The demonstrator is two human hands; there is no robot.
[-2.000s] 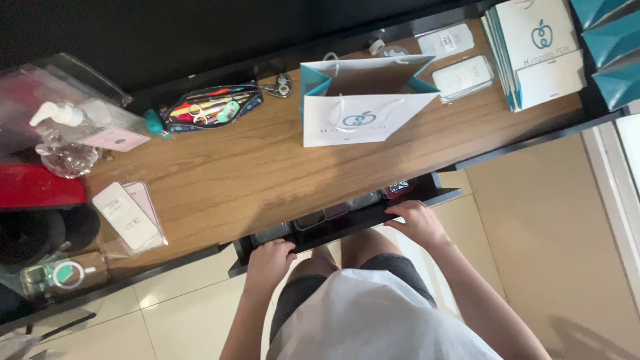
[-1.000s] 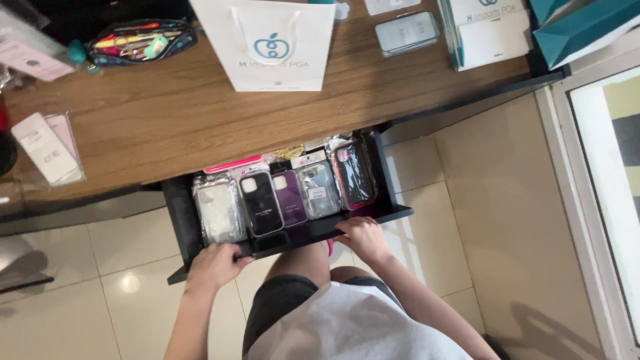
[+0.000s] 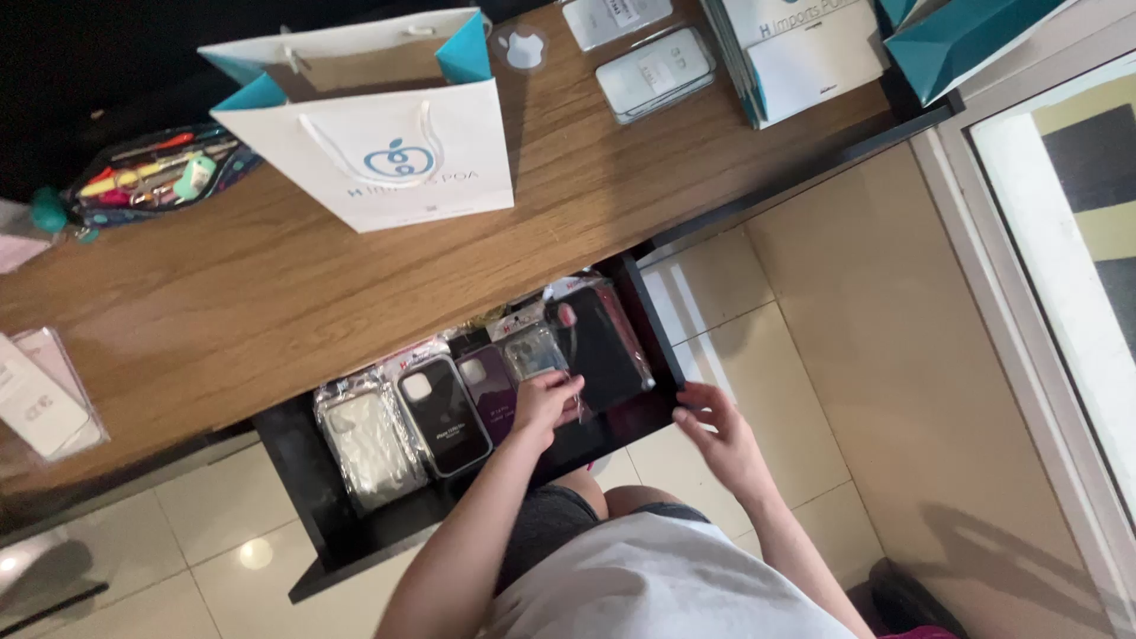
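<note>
Below the desk edge, a black drawer point(image 3: 306, 497) stands pulled out with packaged phone cases in it. My left hand point(image 3: 543, 410) reaches inside, its fingertips on a clear case in plastic wrap point(image 3: 532, 351); whether they grip it is not plain. A purple case point(image 3: 490, 382) lies just left of those fingers, then a black case in a grey-rimmed package point(image 3: 441, 415) and a clear case in crinkled wrap point(image 3: 373, 448). To the right lies a larger black case point(image 3: 603, 355). At the drawer's right front corner is my right hand point(image 3: 714, 426), fingers apart, holding nothing.
On the wooden desktop point(image 3: 293, 293) stand a white and teal paper bag point(image 3: 426, 142), an open pencil pouch point(image 3: 155, 177), packaged screen protectors point(image 3: 657, 75) and a stack of folded bags point(image 3: 816, 71). A beige panel point(image 3: 914, 337) rises at the right.
The drawer, nearly closed two seconds ago, has been pulled out. My left hand has left its front edge and moved in among the cases. My right hand has moved to the drawer's right corner.
</note>
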